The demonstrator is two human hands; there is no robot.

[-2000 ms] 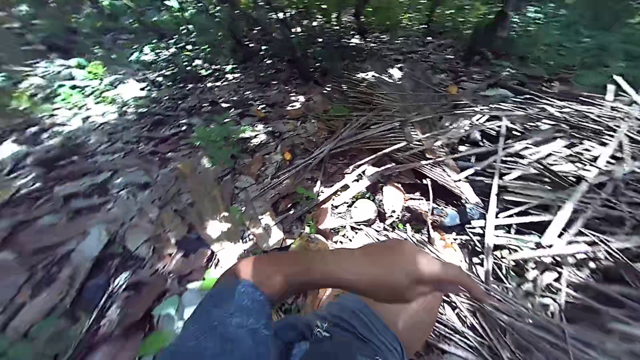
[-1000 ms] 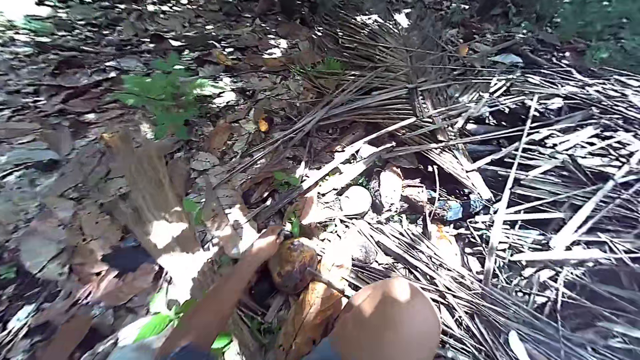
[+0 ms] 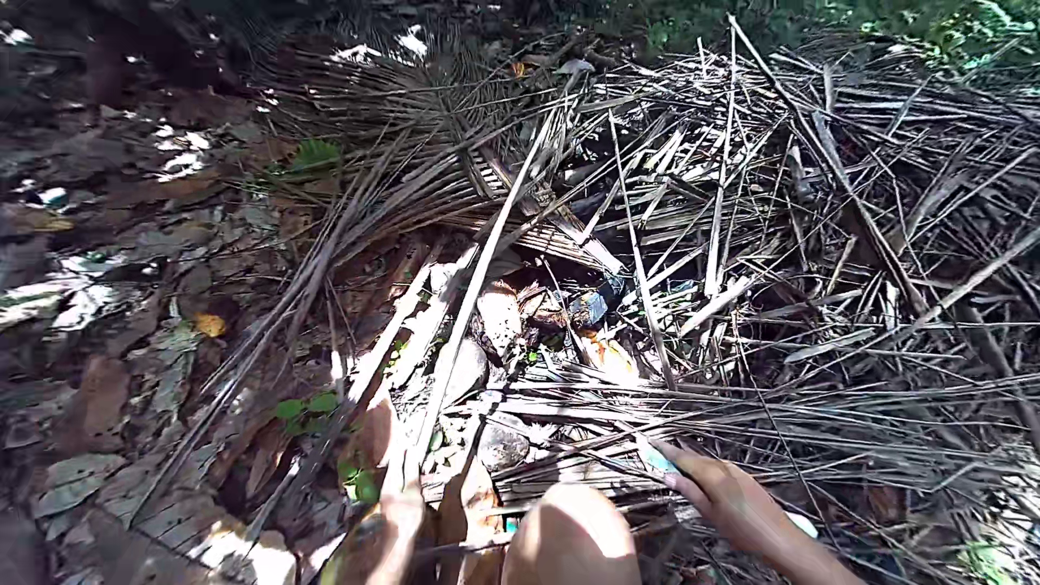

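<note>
My right hand [image 3: 719, 491] is low, right of centre, over dry palm fronds [image 3: 731, 414]. Its thumb and fingers close on a small pale, bluish object [image 3: 655, 460] whose kind I cannot tell. My left hand [image 3: 400, 508], blurred and brightly lit, is low and left of my bare knee [image 3: 573, 536]. Beside it, partly cut off by the bottom edge, is a rounded brown-yellow thing [image 3: 349, 556], perhaps a coconut. The left fingers are too washed out to show their grip. Between and beyond the hands lie pale stones [image 3: 465, 370] and a husk-like piece [image 3: 500, 313].
Piled dry fronds and sticks [image 3: 853, 244] cover the right side and reach across the middle. Brown leaf litter [image 3: 106, 390] lies at the left, with small green plants [image 3: 305, 406]. A dark blue object [image 3: 589, 309] sits among the fronds, near an orange-white piece [image 3: 609, 353].
My right hand, out of sight one second ago, is now in view with the pale object. My left hand, seen then on the round brown-yellow thing, is still near it. The view has shifted right.
</note>
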